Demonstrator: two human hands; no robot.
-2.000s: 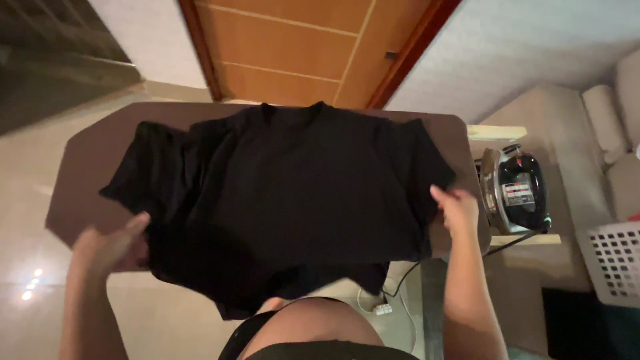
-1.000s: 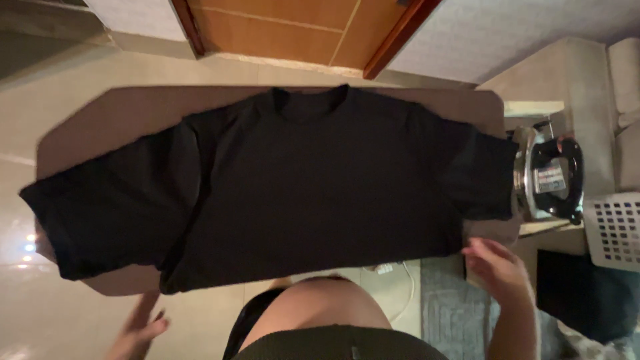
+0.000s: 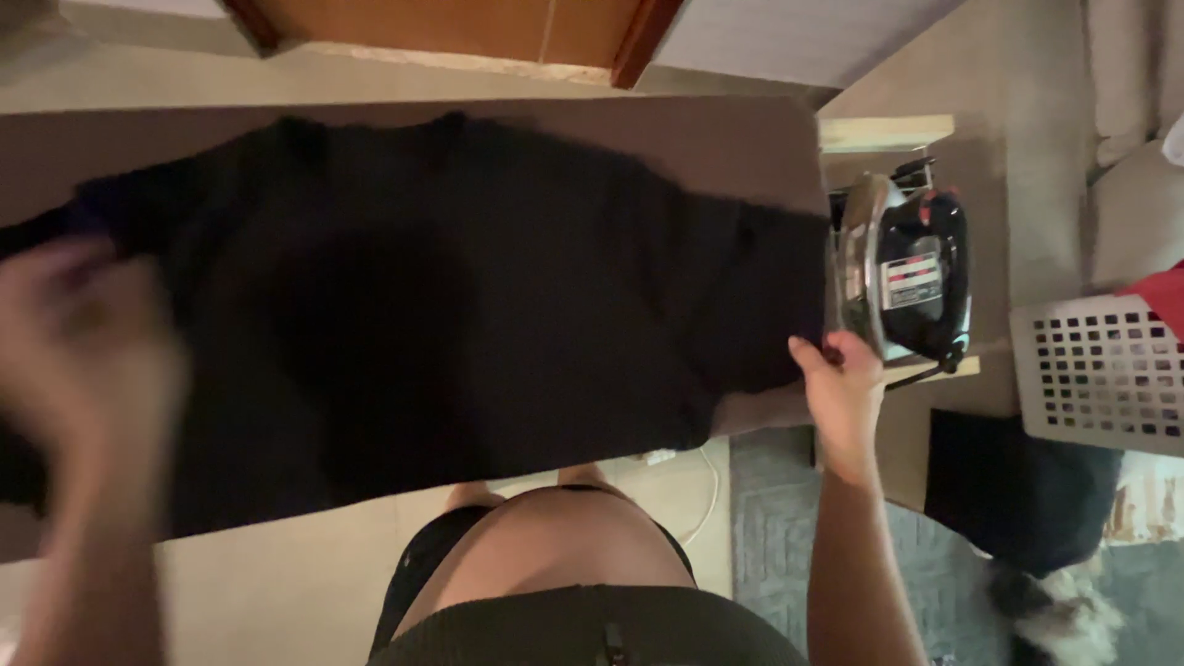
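A black T-shirt (image 3: 518,296) lies spread over the brown ironing board (image 3: 740,139), its neckline toward the far edge. Blurred by motion, my left hand (image 3: 83,324) is over the sleeve side at the left; whether its fingers grip the cloth cannot be told. At the right, my right hand (image 3: 842,379) has its thumb and fingers at the hem corner of the other sleeve, beside the board's end. Just beyond that hand a black and silver clothes iron (image 3: 906,268) rests on its stand, soleplate facing the board.
A white perforated plastic basket (image 3: 1101,370) with red cloth stands at the right, near a beige sofa (image 3: 1133,213). Black cloth (image 3: 1017,490) hangs below it, close to a furry animal (image 3: 1064,615). A white cord (image 3: 712,499) runs under the board. Behind stands a wooden door (image 3: 444,28).
The shirt, bunched two seconds ago, is spread flatter. My left hand has moved from below the board's near edge up over the shirt. My right hand has moved up to the right sleeve's hem.
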